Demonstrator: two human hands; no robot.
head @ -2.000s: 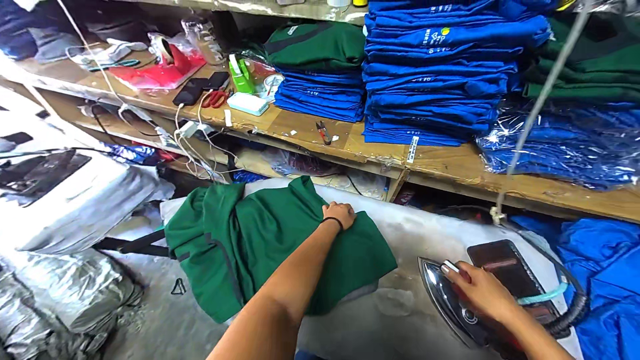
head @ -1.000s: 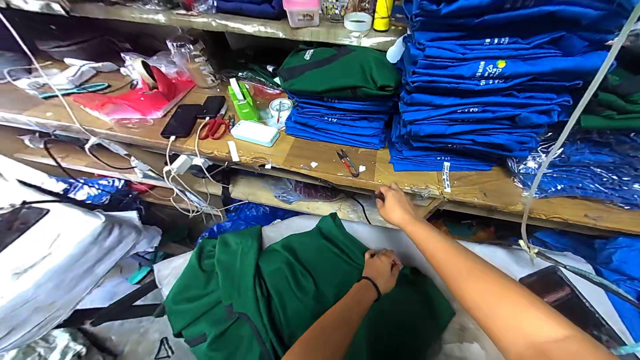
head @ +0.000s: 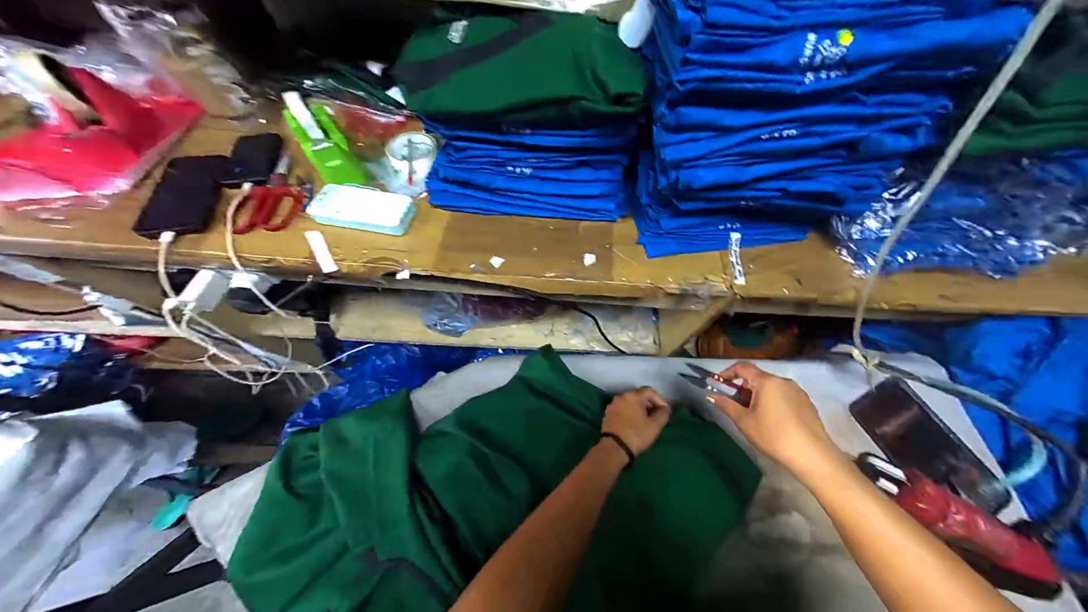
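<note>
A green garment (head: 510,459) with dark trim lies spread on the pale-covered ironing surface (head: 790,527). My left hand (head: 636,422), with a dark band at the wrist, pinches the garment's cloth near its far edge. Just to the right, my right hand (head: 769,412) holds small red-handled thread snips (head: 718,384), their dark blades pointing left toward my left hand. The red clothes iron (head: 977,527) stands at the right, partly behind my right forearm, near a dark rectangular iron rest (head: 926,433).
Beyond the ironing surface runs a wooden shelf (head: 544,246) with stacks of blue garments (head: 790,127), a folded green garment (head: 518,72), red scissors (head: 269,208), phones (head: 183,195) and a pale case (head: 361,208). White cables hang at left. A cord (head: 943,161) crosses the right side.
My right hand let go of the iron, reached to the shelf edge, and now holds the snips that lay on the shelf. My left hand stays on the green garment. The view has shifted.
</note>
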